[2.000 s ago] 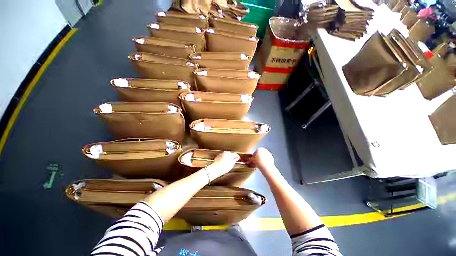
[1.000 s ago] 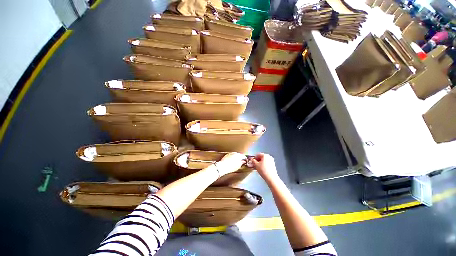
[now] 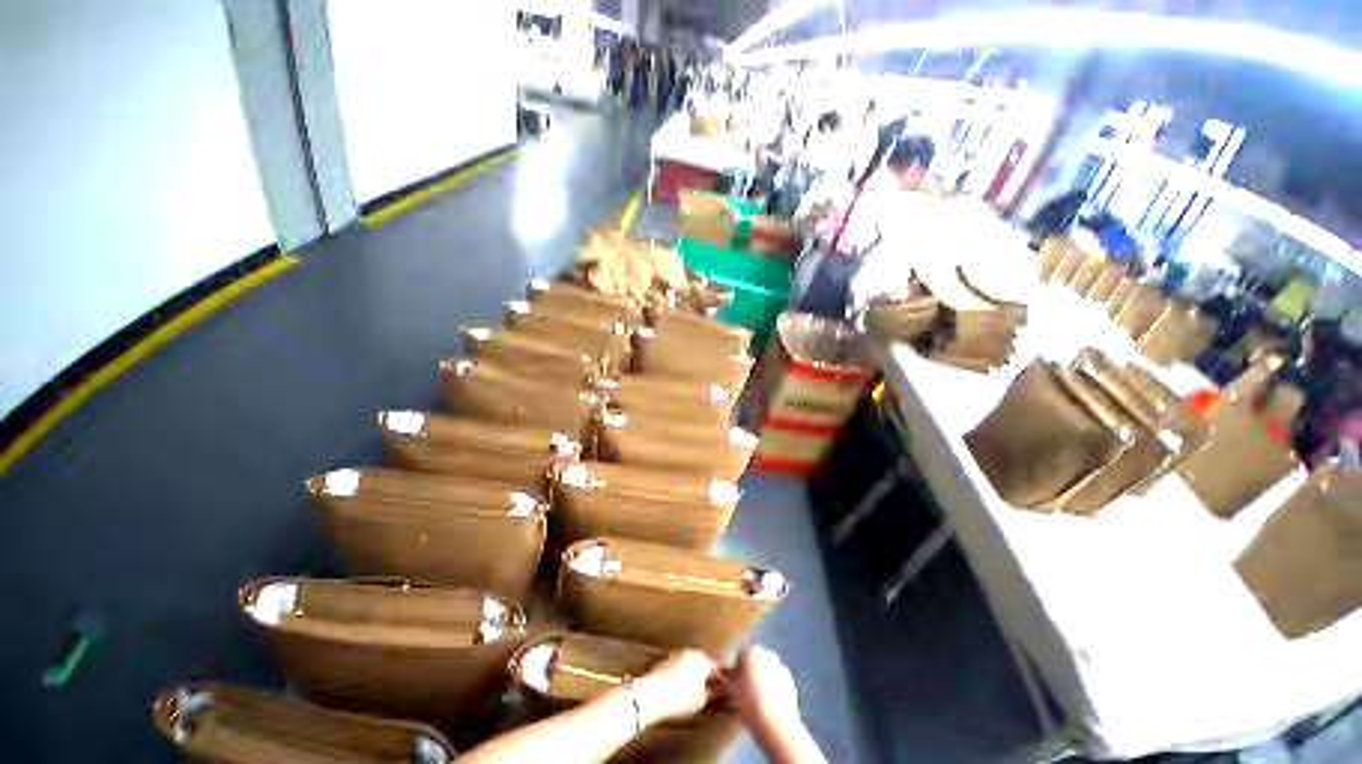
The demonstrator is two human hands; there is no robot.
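Note:
Tan-brown tote bags stand upright in two rows, with white wrapping at the ends of their narrow tops. My left hand [image 3: 680, 687] and my right hand [image 3: 762, 696] meet at the right end of the top of one standing bag [image 3: 575, 666] in the right row, near the bottom of the picture. Fingertips of both hands are close together at the bag's top edge. What they pinch is too small and blurred to tell.
A white worktable [image 3: 1046, 582] with stacked bags stands on the right. An open carton [image 3: 807, 400] and green crates [image 3: 732, 284] are beside it. A person [image 3: 896, 187] is behind the table. A wall is on the left.
The view has tilted up, so the hall and people now show and the bags and hands sit lower. My hands remain at the same bag's right top end.

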